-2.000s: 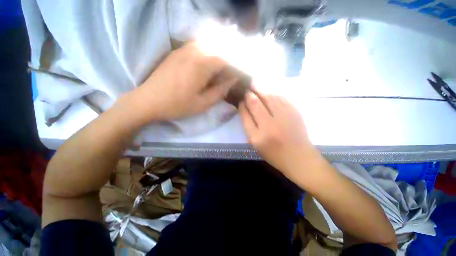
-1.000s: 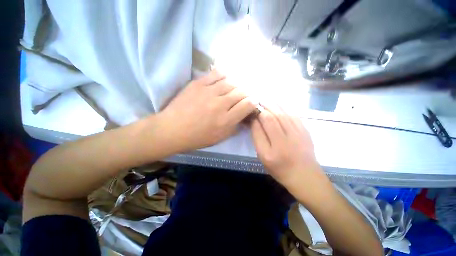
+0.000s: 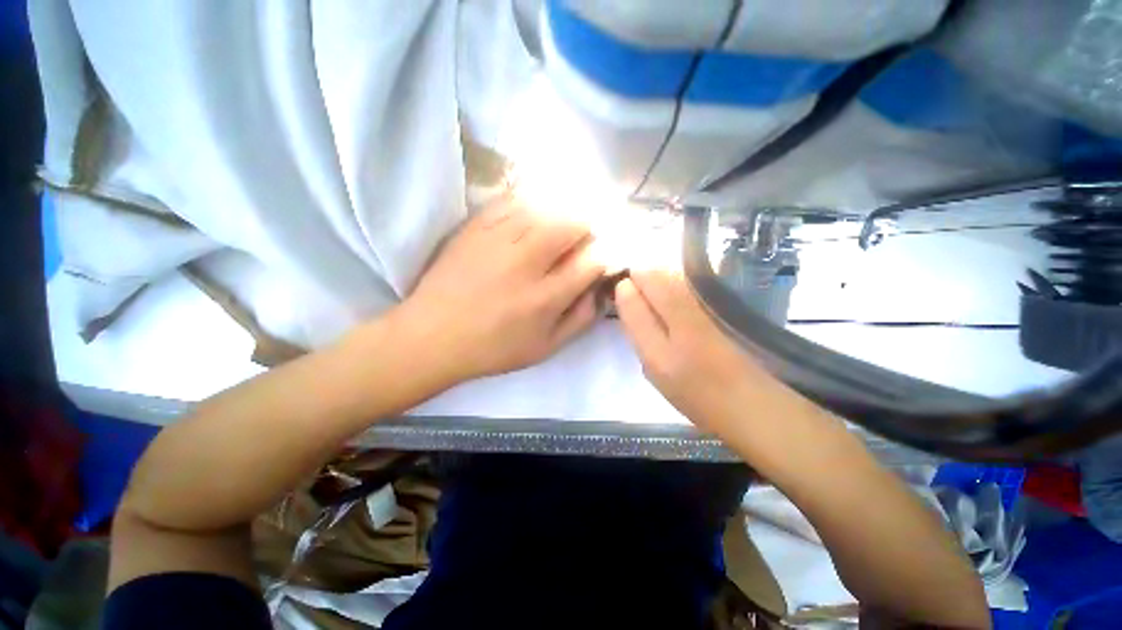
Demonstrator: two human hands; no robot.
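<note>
The pale lining fabric lies heaped on the machine table to the left, with brown shell fabric showing at its edge. My left hand rests on the work below the lamp glare, fingertips closed on a small dark brown folded edge. My right hand meets it from the right and pinches the same edge. The sewing machine head stands just above and right of my hands. The needle area is lost in white glare.
A dark curved band crosses the view over my right forearm. The table edge has a grey strip. Brown and pale pieces lie below it at left, pale pleated pieces at right.
The view has shifted, so the machine head now fills the upper right and the snips no longer show clearly. The brown edge, turned up earlier, is now low between my fingertips near the glare.
</note>
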